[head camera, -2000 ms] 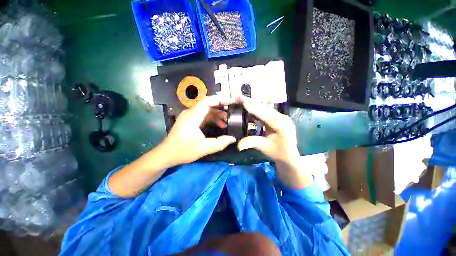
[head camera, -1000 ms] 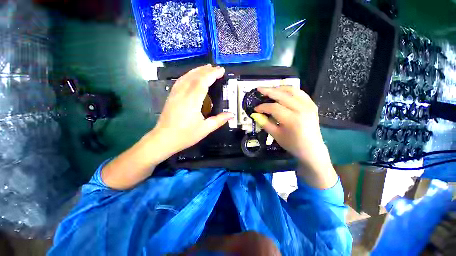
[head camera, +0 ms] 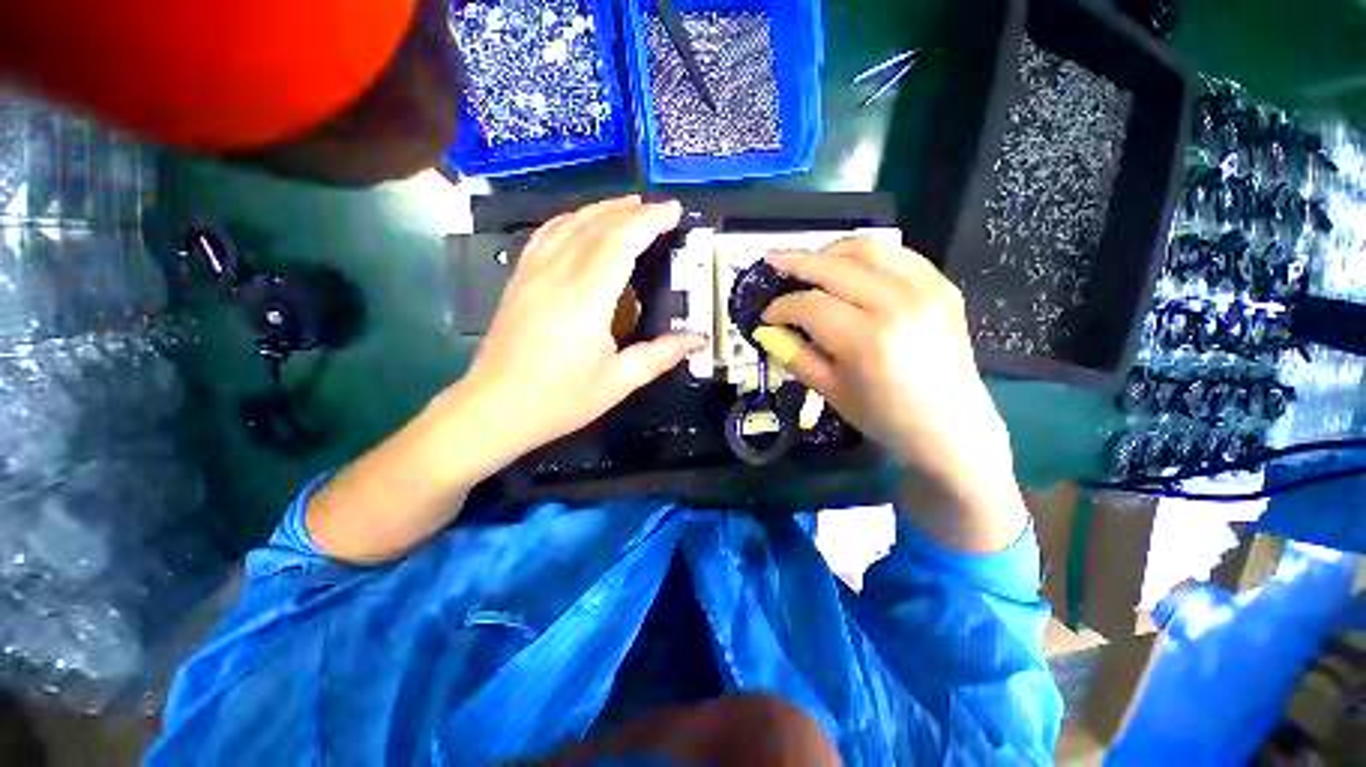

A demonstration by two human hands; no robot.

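Note:
The cream-white assembly jig (head camera: 700,285) sits on the black jig base (head camera: 599,450) in front of me. My right hand (head camera: 869,337) grips a round black housing (head camera: 758,295) on the jig, with a yellow cover on one fingertip. A black ring (head camera: 760,429) joined by a short arm lies below it at the lower jig. My left hand (head camera: 577,307) lies over the left part of the base, fingertips and thumb at the jig's left edge. It mostly hides the tan-orange ring nest (head camera: 626,316). Whether the left hand holds the jig is hard to tell.
Two blue parts bins (head camera: 817,90) stand behind the jig, tweezers in the right one. A black parts tray (head camera: 974,225) is to the right, rows of black pieces beyond. Black sub-assemblies (head camera: 285,315) and clear blister trays (head camera: 90,390) are left. A blurred orange-red screwdriver (head camera: 225,68) hangs upper left.
My hands have moved apart from the black piece held between them; the right now holds it on the jig. The orange-red screwdriver has come into view at upper left.

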